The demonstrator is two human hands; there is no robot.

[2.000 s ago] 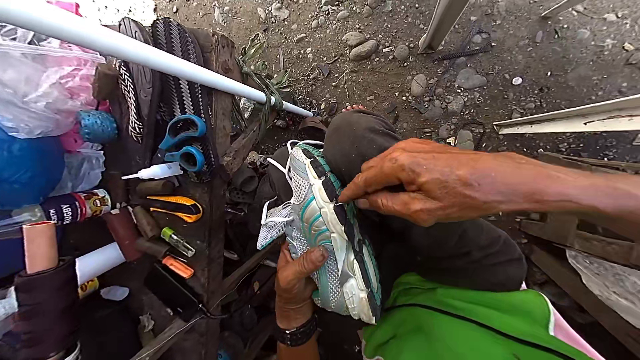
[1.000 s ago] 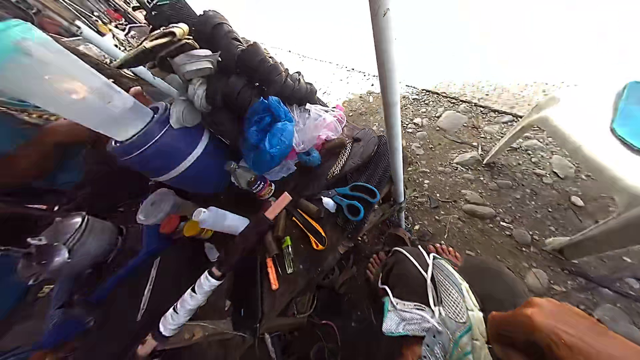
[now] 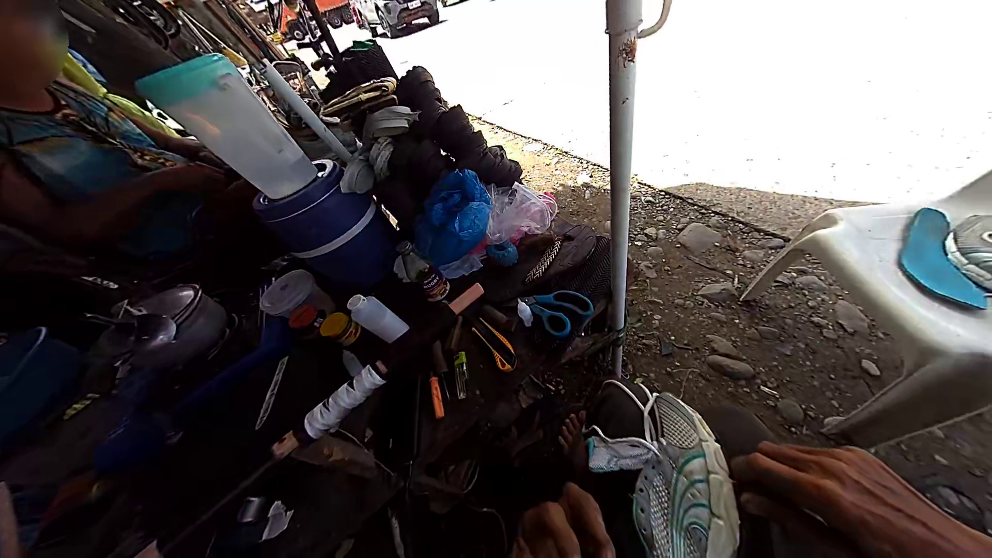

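A white and teal running shoe (image 3: 686,480) with loose white laces rests over my lap at the bottom of the head view. My right hand (image 3: 837,488) lies against the sole side of the shoe, its fingers bent; whether they pinch anything is hidden. Left of the shoe, my left hand (image 3: 562,523) shows only curled fingers at the bottom edge, and its hold cannot be made out. Beyond the shoe lie blue-handled scissors (image 3: 559,310), a yellow and black utility knife (image 3: 494,345), an orange-handled tool (image 3: 436,397) and a small green lighter (image 3: 461,375).
A metal pole (image 3: 622,178) stands beyond the shoe. At right is a white plastic chair (image 3: 860,256) bearing a blue insole (image 3: 930,260). Leftward are a blue cooler (image 3: 333,225), a white plastic bottle (image 3: 378,318), a thread-wound stick (image 3: 341,403), a pot (image 3: 174,325) and a seated person (image 3: 101,170).
The view has swung strongly toward the cooler and street. Two seconds ago my left hand gripped the shoe and my right fingers touched its sole edge; now the left fingers appear left of the shoe.
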